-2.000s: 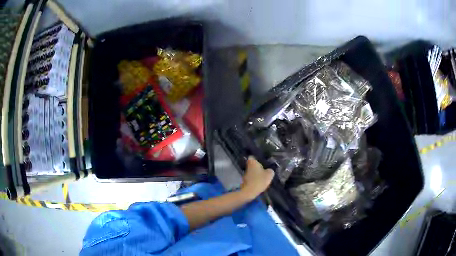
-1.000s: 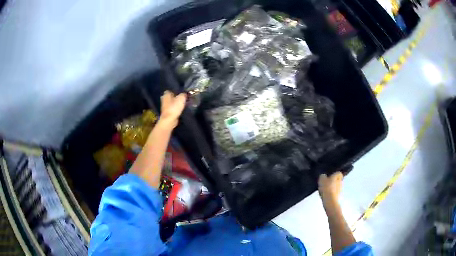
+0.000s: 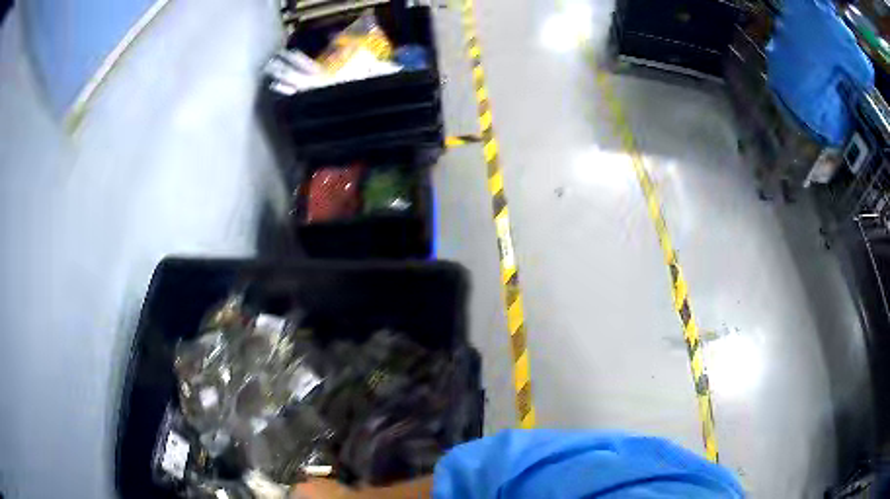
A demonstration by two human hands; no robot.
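A large black tote [image 3: 322, 278] lies at the lower left. It holds clear bags of dark parts [image 3: 234, 380] with white labels, and more dark bags on its right side. A bare forearm from a blue sleeve reaches left over the tote's near part. My right hand [image 3: 327, 488] is cut off by the bottom edge and blurred, so its fingers cannot be made out. My left hand is not in view.
Beyond the tote stands a small black bin [image 3: 366, 234] with red and green bagged parts. Behind it are stacked black bins [image 3: 356, 112] with yellow and white bags. Yellow-black tape [image 3: 503, 234] runs along the floor. A person in blue [image 3: 818, 68] is at the upper right.
The view has swung right along the aisle. The large tote now lies lower left. My left hand has gone out of view, and the bin with red parts has left the picture.
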